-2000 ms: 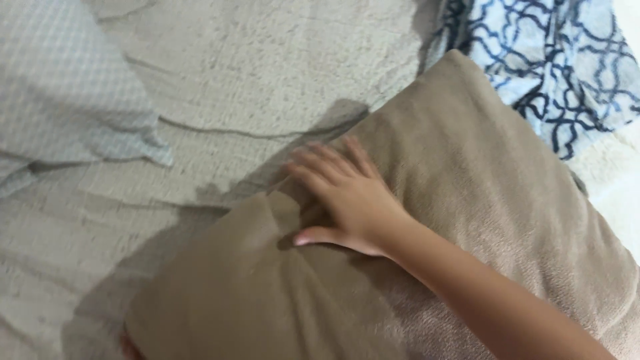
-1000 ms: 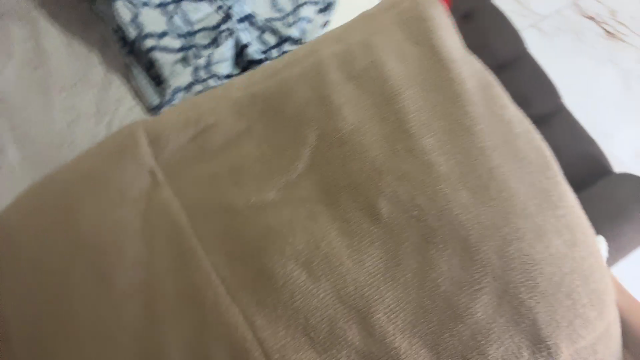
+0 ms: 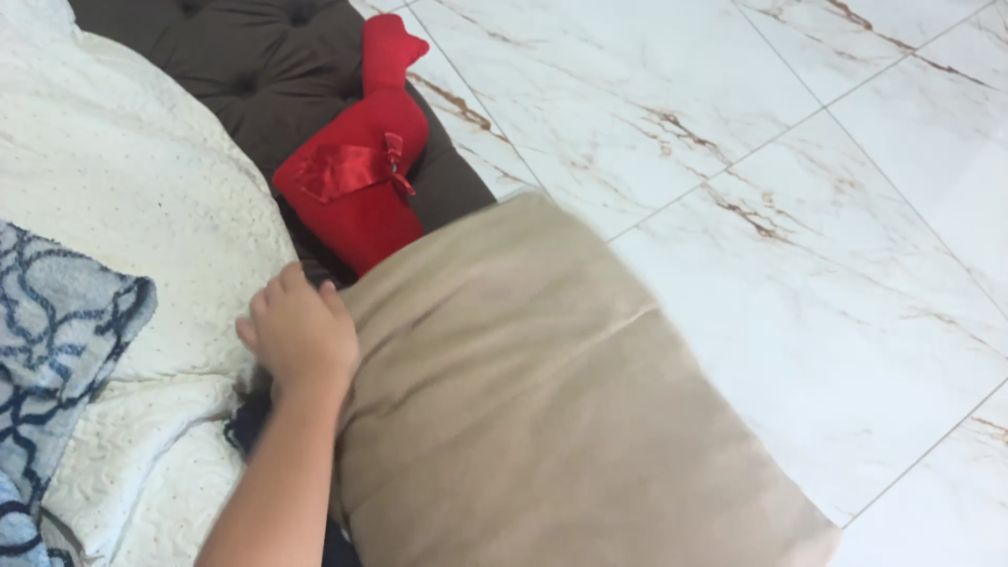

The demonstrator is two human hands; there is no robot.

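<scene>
My left hand (image 3: 303,331) is at the left edge of a beige-brown cushion (image 3: 535,394), over the border of the cream bedding. Its fingers are loosely bent and a little apart, the thumb toward the cushion; nothing shows in its grasp, though the palm is hidden. The cushion lies at a slant across the lower middle and partly covers a red stuffed fabric figure (image 3: 378,157) with a satin ribbon bow. My right hand cannot be made out.
Cream textured bedding (image 3: 142,157) fills the left, with a blue-grey patterned cloth (image 3: 55,339) on it. Under the red figure is a dark tufted upholstered surface (image 3: 260,71). A white marble-look tiled floor (image 3: 748,197) with brown veins spans the right.
The cushion, earlier over the bedding, now lies farther right, beside the tiled floor. The red figure has come largely into view. The view has swung right. My right hand is gone from sight.
</scene>
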